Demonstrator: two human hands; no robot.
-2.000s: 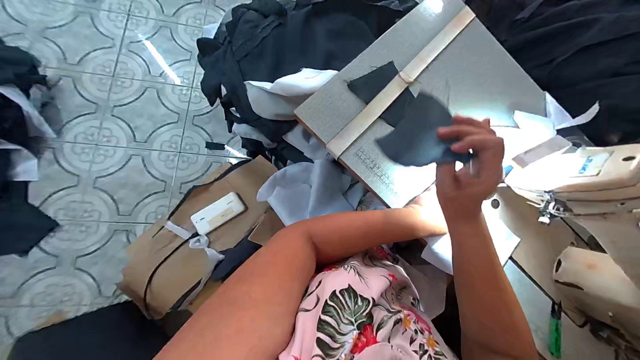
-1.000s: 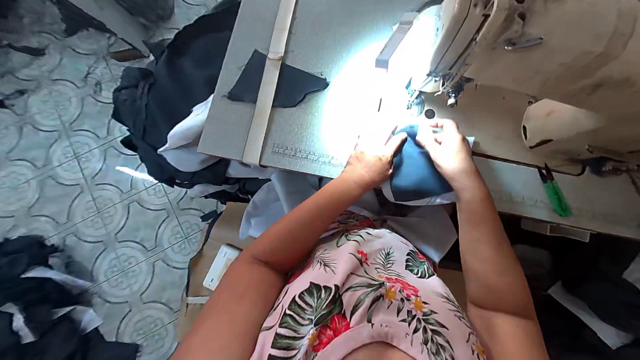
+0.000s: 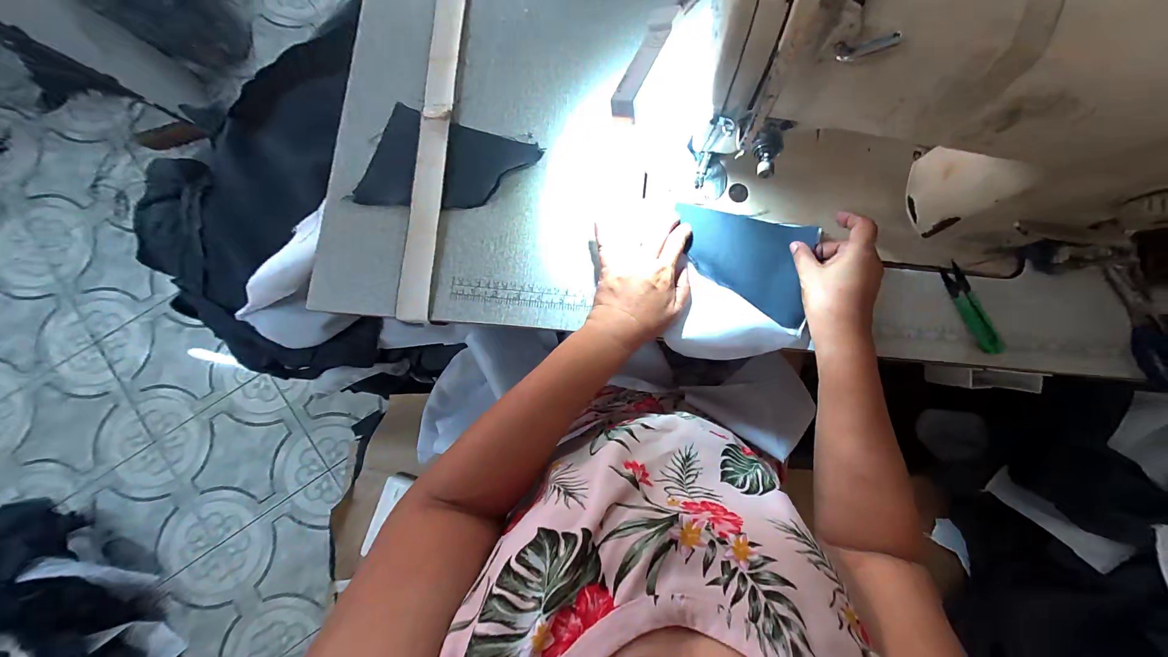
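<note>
A dark blue cloth piece (image 3: 753, 260) lies over white fabric (image 3: 721, 319) at the table's front edge, just before the needle area of a sewing machine (image 3: 716, 169). My right hand (image 3: 839, 274) pinches the blue piece's right edge between thumb and fingers. On its left corner rests my left hand (image 3: 643, 283), fingers spread; whether they also grip the cloth is hard to tell in the glare. Another dark cloth piece (image 3: 493, 164) lies farther left, tucked under a pale strap (image 3: 424, 219) across the table.
Green-handled thread snips (image 3: 975, 310) lie on the table to the right. Dark and white fabric (image 3: 274, 182) hangs heaped beyond the table's left edge. More scraps (image 3: 73, 584) are on the tiled floor. The machine's body (image 3: 912, 82) overhangs the back right.
Two seconds ago one hand held a dark piece raised over the table; now both hands are low by the needle. Since one second ago, my right hand has moved to the blue piece's right edge. The view has shifted.
</note>
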